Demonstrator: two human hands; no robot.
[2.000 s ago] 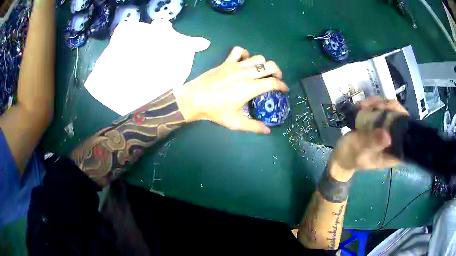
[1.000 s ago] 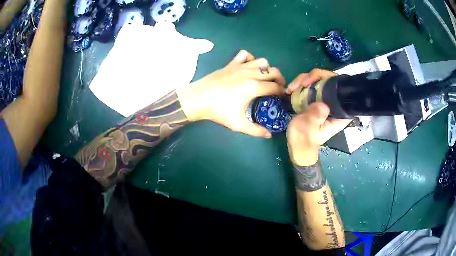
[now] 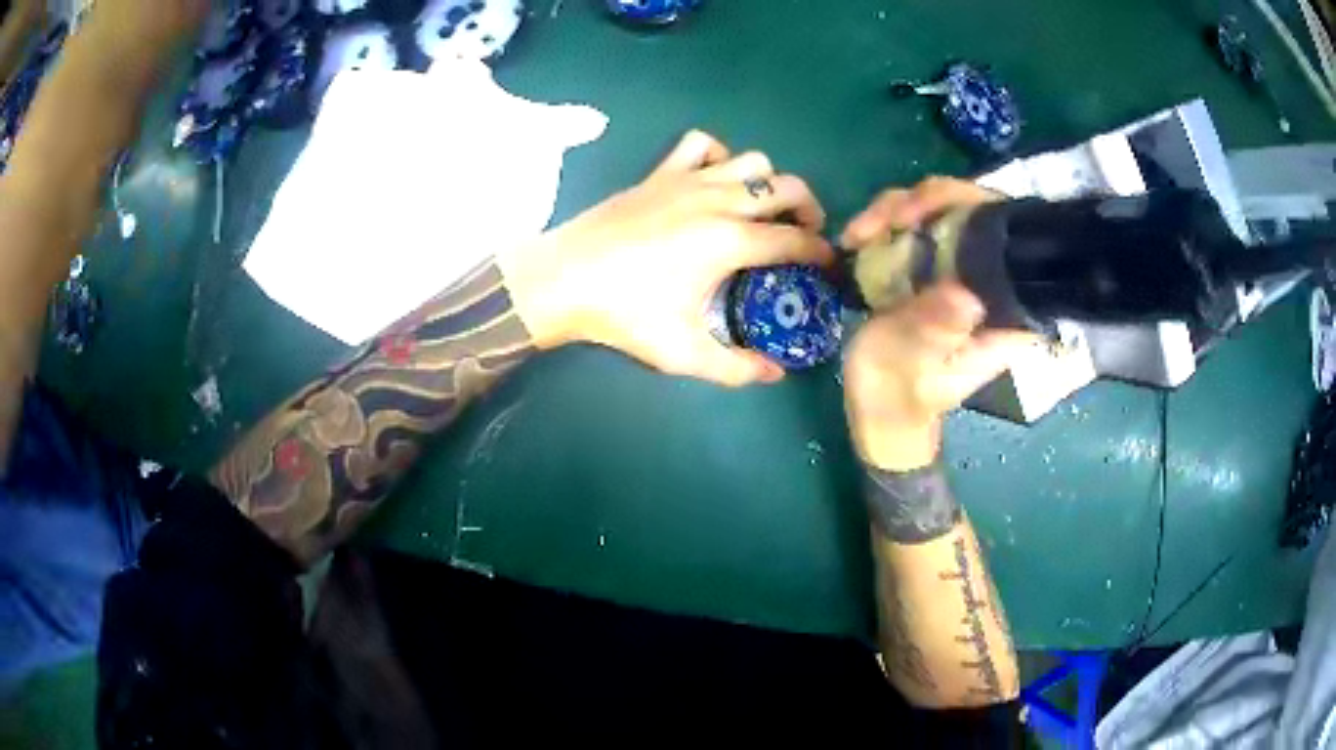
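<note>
A round board assembly (image 3: 793, 314) with a blue speckled face and pale centre lies on the green bench. My left hand (image 3: 667, 264) grips it from its left side, fingers above and thumb below. My right hand (image 3: 926, 315) is shut around the tan band of a black electric screwdriver (image 3: 1099, 261), held nearly level with its tip pointing left at the right edge of the round board assembly. The tip itself is partly hidden by my fingers, so I cannot tell exactly where it touches.
The white-grey screw feeder (image 3: 1172, 352) is under and behind the screwdriver. Another blue unit (image 3: 979, 107) lies above it. A white sheet (image 3: 418, 191) and white-faced housings (image 3: 469, 25) are at upper left. A neighbour's arm (image 3: 73, 176) reaches in at left.
The screwdriver and my right hand have moved left from over the feeder to the round board assembly. My left hand stays on it. The neighbour's arm has shifted.
</note>
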